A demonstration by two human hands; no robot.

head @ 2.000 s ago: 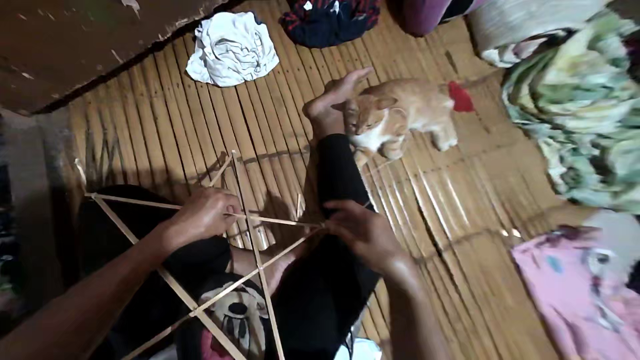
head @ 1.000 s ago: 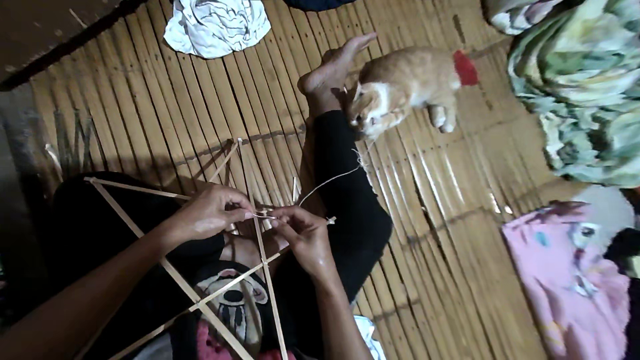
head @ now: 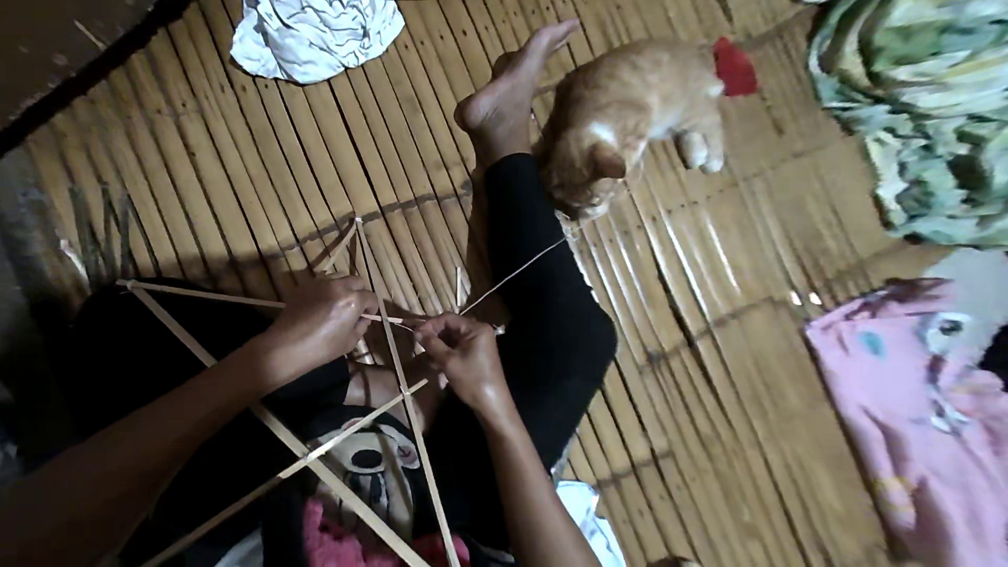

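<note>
A star-like frame of thin bamboo strips (head: 183, 334) lies across my lap, tied at its corners. My left hand (head: 327, 315) grips one strip close to where it crosses another. Just right of it, my right hand (head: 457, 346) pinches a thin string (head: 516, 272) between thumb and fingers, beside the strip's end. The string runs up over my leg in black leggings (head: 516, 213) toward the head of an orange and white cat (head: 638, 102). Whether the cat holds the string cannot be seen.
Bamboo slats (head: 709, 441) form the floor. A white cloth (head: 315, 35) lies at the top left, a green patterned cloth (head: 937, 118) at the upper right and a pink garment (head: 890, 409) at the lower right. A red scrap (head: 735, 68) is behind the cat.
Two seconds ago both hands were farther apart on the strips; now they are close together. The string, visible a second ago as a loose curve, is now straighter. The cat's head has lowered beside my leg.
</note>
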